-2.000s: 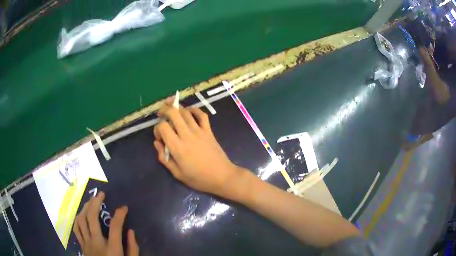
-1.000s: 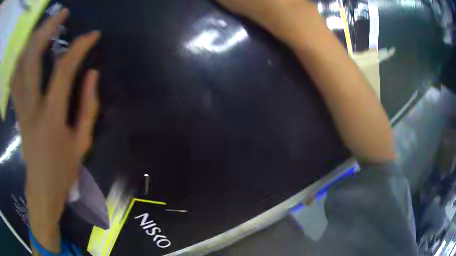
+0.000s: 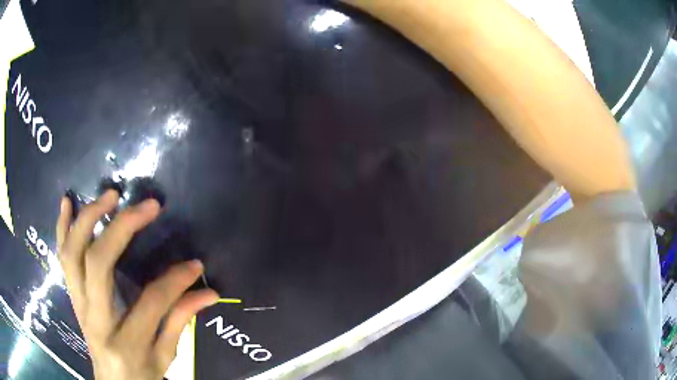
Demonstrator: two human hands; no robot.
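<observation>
The glossy black printed sheet (image 3: 356,193) fills most of the view, with white "NISKO" lettering at the left and bottom. My left hand (image 3: 126,289) is low at the left over the sheet, bare, palm down. Its thumb and index fingertips are close together with a small thin part (image 3: 205,279) between them; its kind cannot be told. The other fingers are spread. My right hand is out of the picture beyond the top edge; only the bare forearm (image 3: 519,96) shows, curving down to a grey sleeve at the right.
A thin pale strip (image 3: 260,307) lies on the sheet near the lower lettering. The sheet's pale front edge (image 3: 401,300) runs diagonally beside my grey clothing. Blue marks show by the sleeve. Dark green bench (image 3: 623,37) and a blurred grey area lie at the right.
The view has swung down to the sheet's near side. My left hand has come to the small thin part that lay by the lower lettering. My right hand has left the picture at the top.
</observation>
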